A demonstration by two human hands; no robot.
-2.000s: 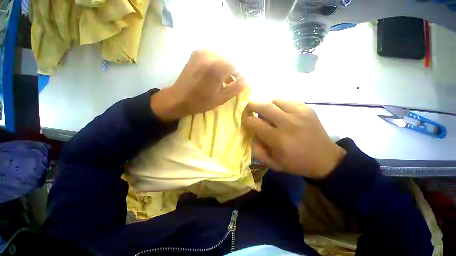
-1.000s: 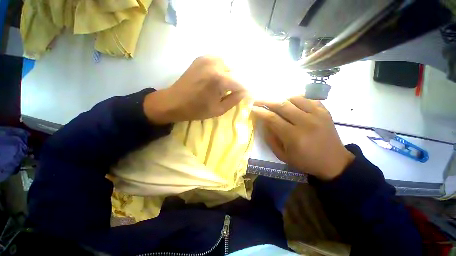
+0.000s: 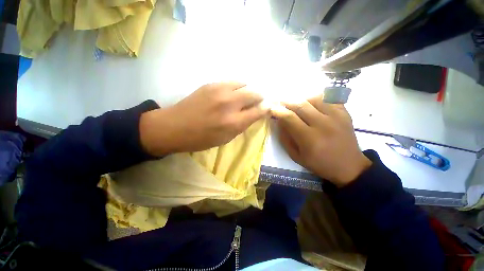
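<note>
A yellow garment piece (image 3: 233, 159) hangs in folds from my hands over the front table edge towards my lap. A paler cream part (image 3: 170, 180) shows at its lower left. My left hand (image 3: 207, 119) pinches its top edge from the left. My right hand (image 3: 323, 137) has its fingertips at the same edge, touching or nearly touching my left fingertips. The lamp glare washes out the fingertips and the fabric edge there. The sewing machine head (image 3: 403, 32) is above and right of my hands, with a grey ribbed knob (image 3: 336, 95). The needle area is lost in glare.
Yellow pieces (image 3: 114, 26) lie at the back left. Blue-handled thread snips (image 3: 422, 153) lie on the right. A black phone-like rectangle (image 3: 419, 78) beside a red item is at the back right. A measuring tape (image 3: 292, 178) runs along the table's front edge.
My left hand has moved down and flattened over the fabric's top. My right hand has barely moved since a second ago. Earlier, the view shifted and the machine head now covers more of the upper right.
</note>
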